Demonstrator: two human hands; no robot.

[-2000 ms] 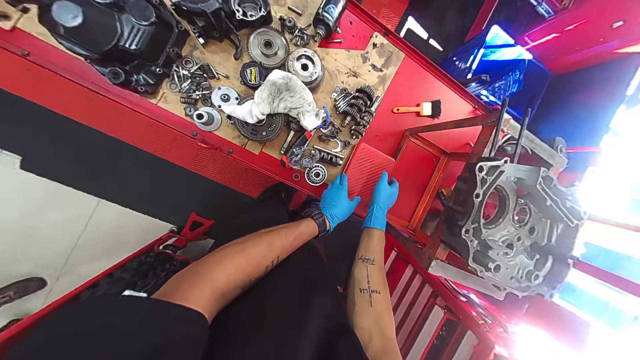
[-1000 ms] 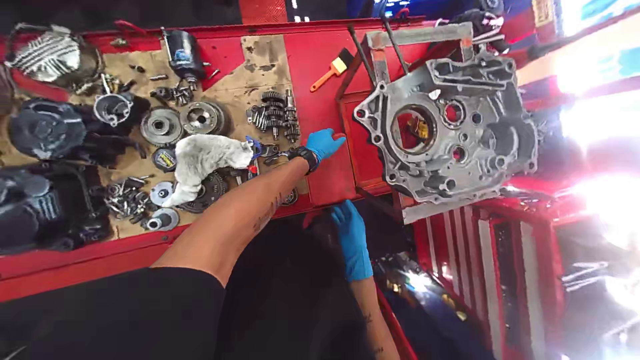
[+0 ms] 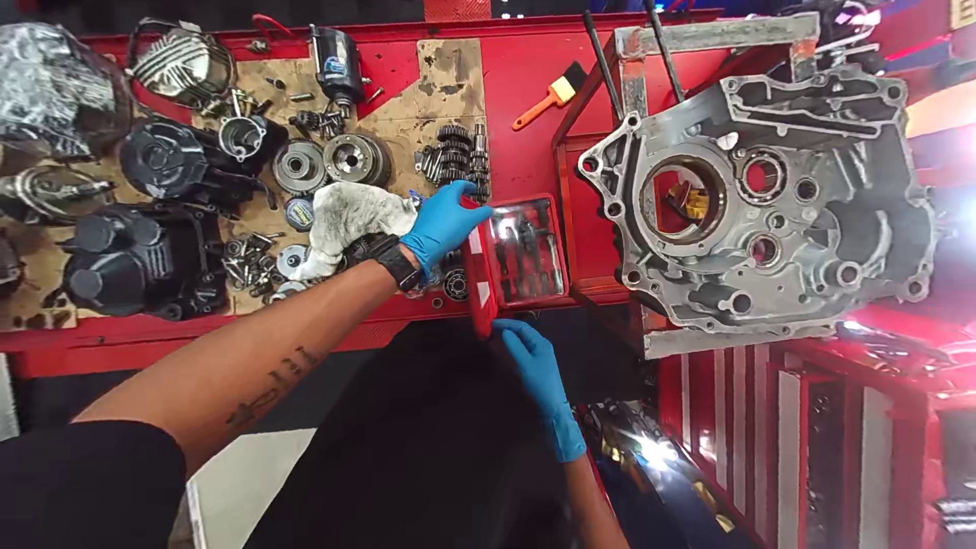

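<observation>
A red tool case [image 3: 566,252] stands at the bench's near edge, with several dark metal tools visible in its clear-fronted side. My left hand [image 3: 446,229], in a blue glove, grips the case's far part, thumb and fingers over its red edge. At the near end of the case is my right hand [image 3: 530,354], also gloved in blue; its fingertips touch or almost touch the red corner, and its thumb is hidden. Just left of my left hand lies a stained white rag [image 3: 354,217]. Beyond it are gear shafts [image 3: 457,156] on cardboard.
A large engine crankcase half [image 3: 732,229] sits in a metal stand on the right. A paintbrush [image 3: 550,95] lies on the red bench. Black engine covers [image 3: 145,259], a clutch drum [image 3: 354,158] and loose bolts [image 3: 250,263] cover the left part. A drawer cabinet [image 3: 755,435] stands lower right.
The red case, lying flat one second ago, is now tilted up and shows its tools. My right hand has come up to its near corner. The view shifted strongly after the first frame.
</observation>
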